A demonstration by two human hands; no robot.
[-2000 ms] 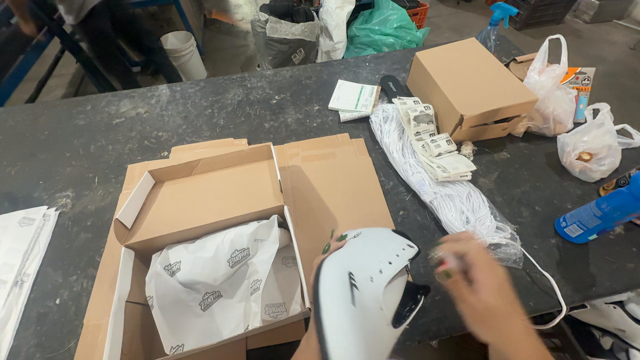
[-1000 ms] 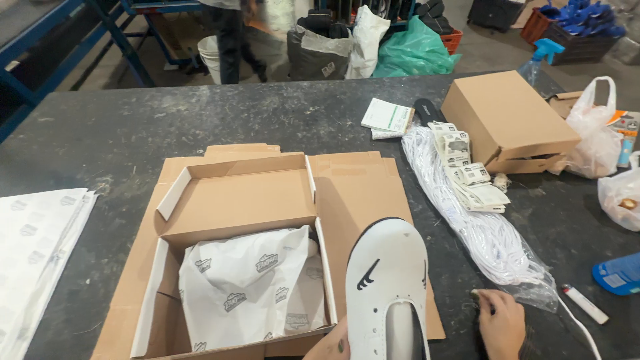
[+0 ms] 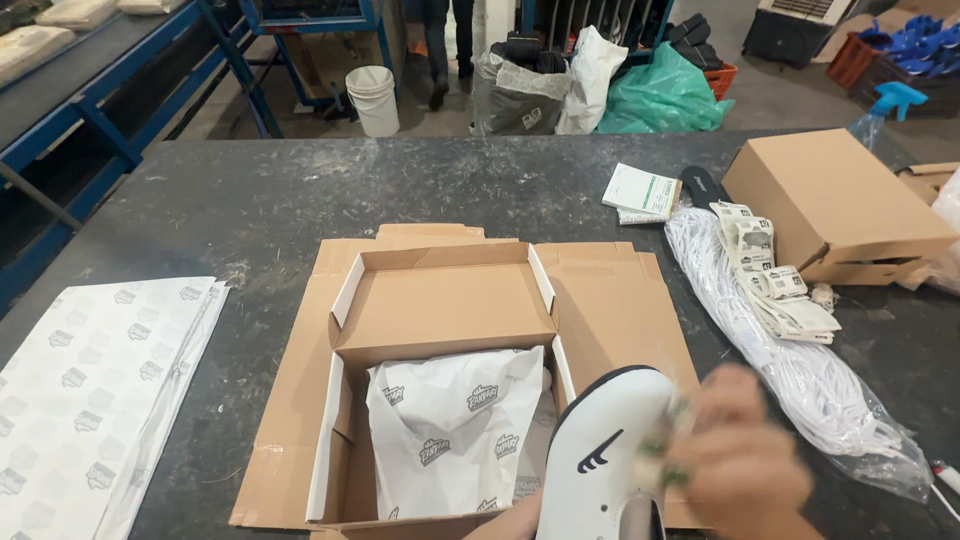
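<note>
A white shoe (image 3: 600, 442) with a black sole edge and a dark mark on its side points toe-up at the lower centre right. My left hand (image 3: 514, 519) holds it from the left, mostly hidden behind the shoe. Blurred by motion, my right hand (image 3: 735, 457) is at the shoe's right side; whether its fingers hold something cannot be seen. Left of the shoe, an open cardboard shoebox (image 3: 322, 442) contains printed white tissue paper (image 3: 450, 420), on a flattened cardboard sheet (image 3: 615, 300).
Printed tissue sheets (image 3: 97, 390) lie at left. At right are bagged white laces (image 3: 795, 382), a label strip (image 3: 757, 247), a black insole (image 3: 699, 186), a paper pad (image 3: 641, 189), a closed carton (image 3: 840, 195), a spray bottle (image 3: 870, 124) and a lighter (image 3: 946, 478). A person's legs (image 3: 442, 45) show beyond the table.
My right hand has moved from the table beside the lace bag to the shoe's right side. The shoe stays in my left hand. The view has shifted.
</note>
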